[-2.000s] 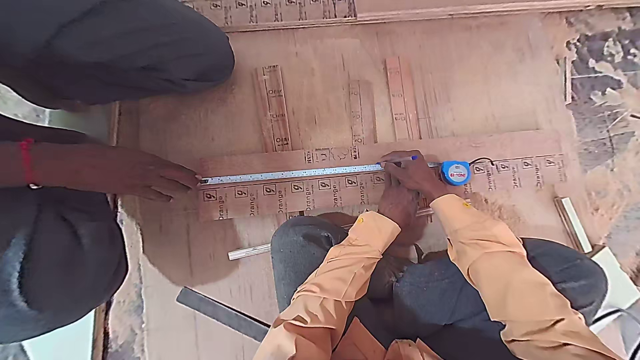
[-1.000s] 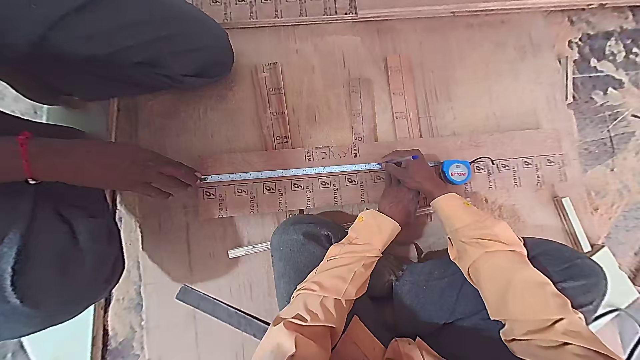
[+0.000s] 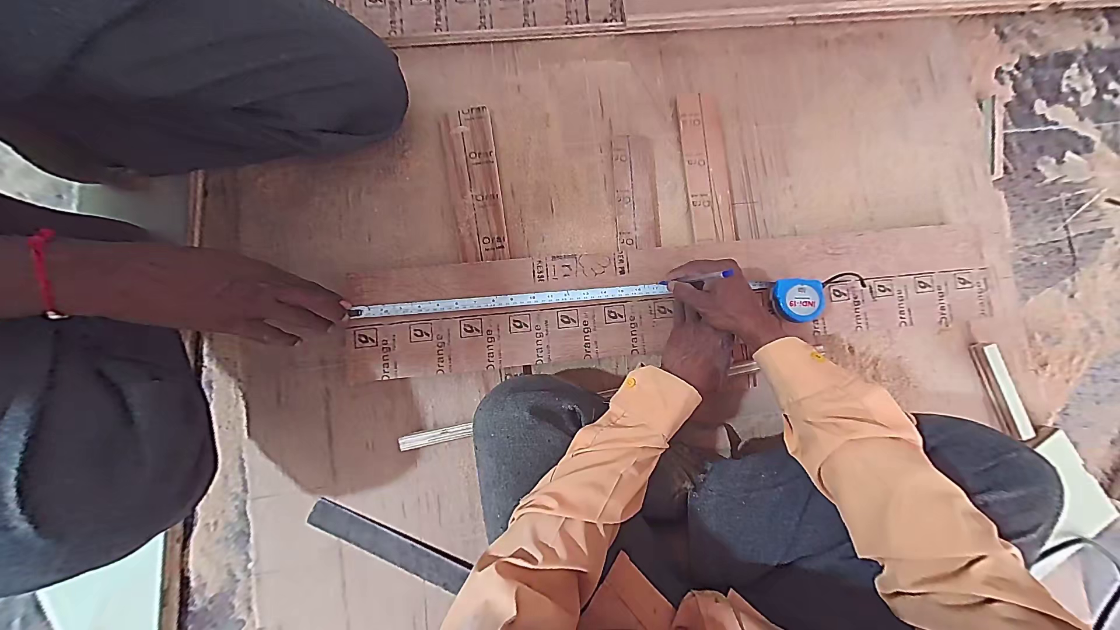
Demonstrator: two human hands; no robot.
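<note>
A long plywood strip (image 3: 455, 350) with printed marks lies across the plywood sheet. Along it runs the extended blade (image 3: 525, 302) of a blue tape measure (image 3: 798, 300), whose case rests to the right of my hands. My right hand (image 3: 722, 302) grips a blue pen (image 3: 704, 277) over the blade, the pen's end pointing right. Beside and just below it, my left hand (image 3: 697, 346) presses on the strip near the blade; its fingers are partly hidden by my right hand. At the blade's left end rest the fingers of another person's hand (image 3: 289, 302).
Short plywood pieces (image 3: 479, 184), (image 3: 704, 166) lie above the strip. A dark flat bar (image 3: 389, 542) and a thin light batten (image 3: 435, 436) lie nearer me. Another person's dark-trousered knee (image 3: 350, 96) is at the upper left. A board edge (image 3: 525, 37) crosses the top.
</note>
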